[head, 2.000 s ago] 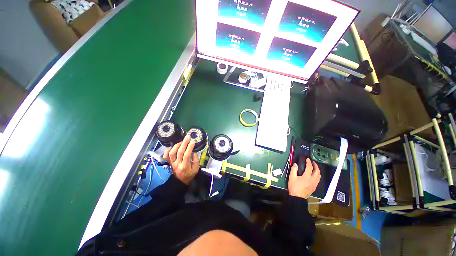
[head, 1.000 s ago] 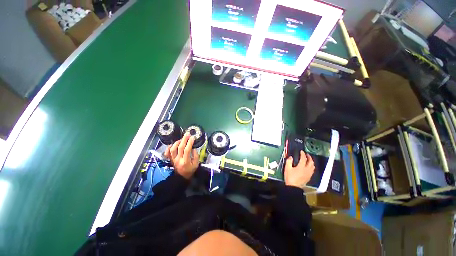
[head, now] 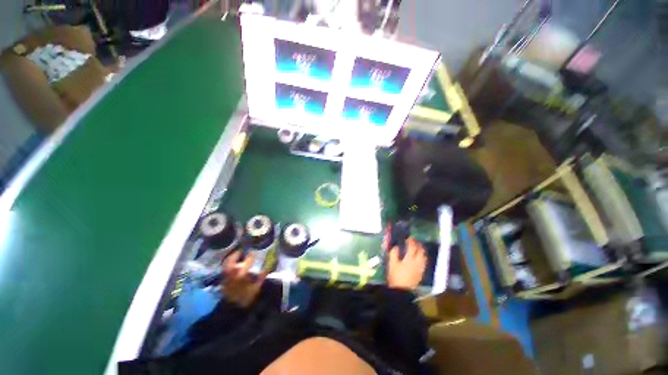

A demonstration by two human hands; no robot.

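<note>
Three security cameras with black ball heads and pale round faces stand in a row at the bench's front left: the left one [head: 217, 227], the middle one [head: 259, 230] and the right one [head: 296, 239]. My left hand [head: 242, 277] is at the bases of the left and middle cameras, blurred; whether it grips anything cannot be told. My right hand [head: 407, 265] rests on the black mouse [head: 399, 238], fingers over its near end. Thin cables lie below the cameras. The monitor [head: 341, 84] shows four video windows.
A white keyboard [head: 360, 190] lies below the monitor, with a yellow tape roll [head: 327, 194] beside it. A black label printer [head: 443, 176] with a white strip [head: 443, 249] stands right. The green conveyor belt [head: 124, 168] runs along the left. Racks [head: 564, 220] and cartons are at right.
My left hand has come off the middle camera's head and moved down to the bases. My right hand stays at the mouse. The head view has shifted, showing more behind the monitor.
</note>
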